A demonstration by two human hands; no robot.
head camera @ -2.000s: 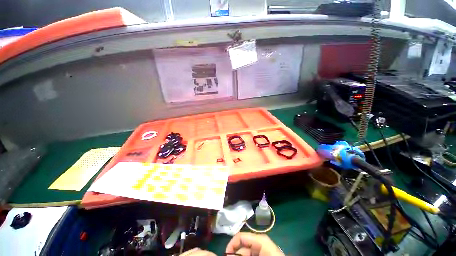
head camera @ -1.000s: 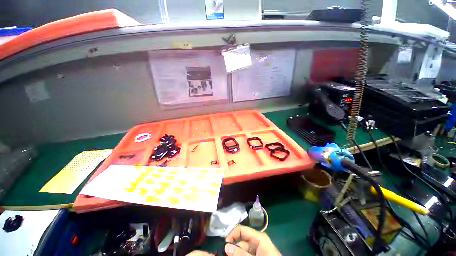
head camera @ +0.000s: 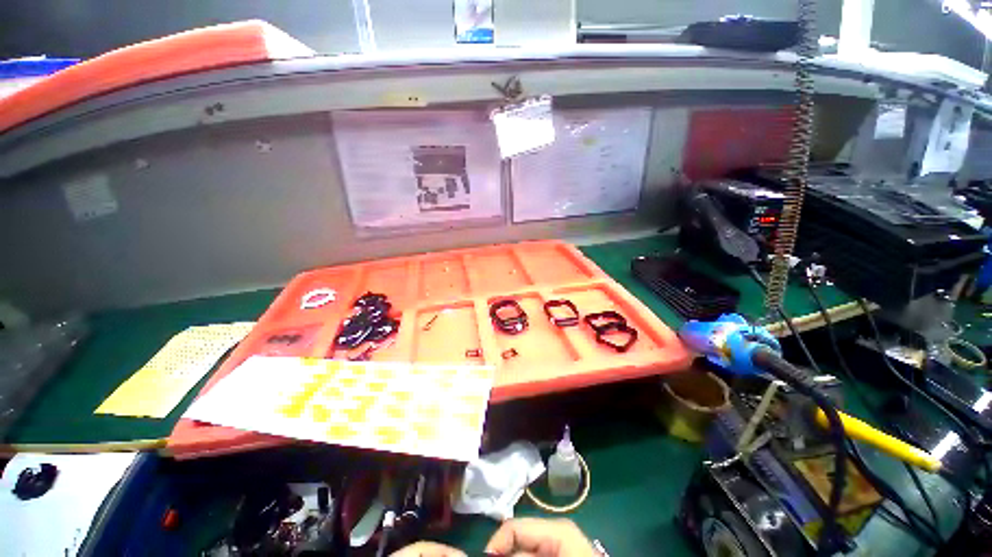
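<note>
My right hand (head camera: 541, 537) is at the bottom edge, cut off, with its fingers bent. My left hand (head camera: 428, 551) shows only as a small strip of fingers beside it. A small dark bit shows between the two hands, but most of it is out of the picture and I cannot tell what it is. The crumpled white cloth (head camera: 498, 479) lies just above my hands. The small dispensing bottle (head camera: 565, 468) stands upright to its right, inside a thin tan ring (head camera: 584, 495).
The orange-red tray (head camera: 642, 368) holds black frames (head camera: 508, 317) and a dark pile (head camera: 368, 324). A sticker sheet (head camera: 435, 403) overlaps its front. At right are the blue hot air handle (head camera: 731, 342), a yellow iron handle (head camera: 879, 437) and a black fan box (head camera: 727, 524). Tools (head camera: 405, 511) lie at lower left.
Both hands have dropped lower and show less than a second ago. The view has shifted slightly. The tray, cloth and bottle stay in place.
</note>
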